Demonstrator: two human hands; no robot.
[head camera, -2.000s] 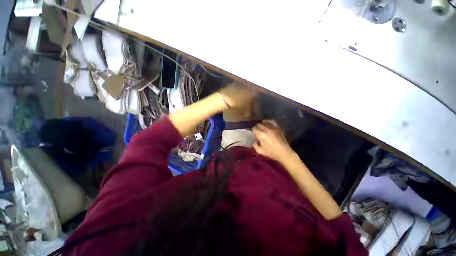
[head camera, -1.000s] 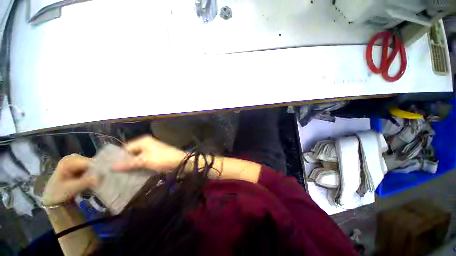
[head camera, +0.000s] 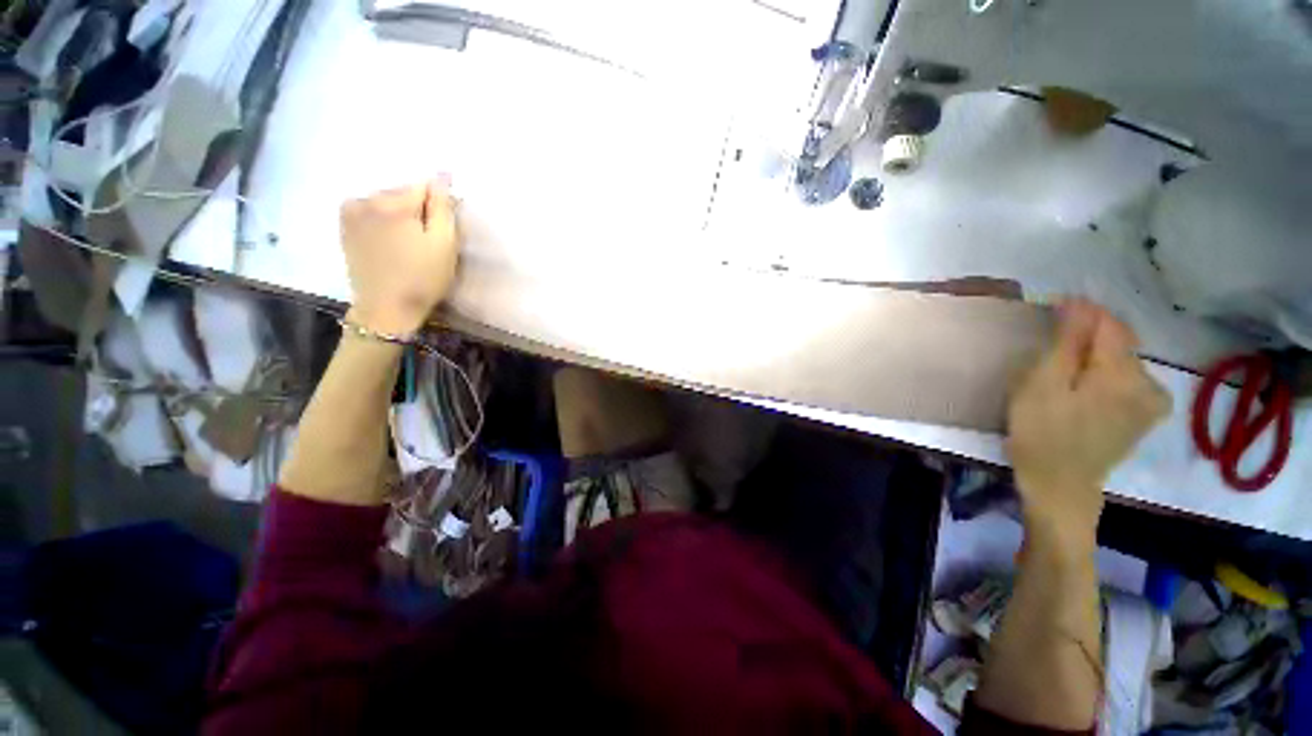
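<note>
A long beige-grey strip (head camera: 748, 338) with a darker upper edge near its right part is stretched over the white table along the front edge. My left hand (head camera: 403, 259) grips its left end in a closed fist. My right hand (head camera: 1086, 403) grips its right end and is slightly blurred. The sewing machine's presser foot and needle area (head camera: 827, 158) stands behind the strip, and the strip is not under it.
Red-handled scissors (head camera: 1243, 423) lie right of my right hand. A dark-edged piece (head camera: 417, 25) lies at the back left. Heaped cut pieces (head camera: 180, 130) sit at the table's left end. Bundles (head camera: 482, 539) and a blue crate (head camera: 543, 503) are below the table.
Both hands have moved from below the table up onto it and spread apart. The piece that was bunched between them now extends as a long strip.
</note>
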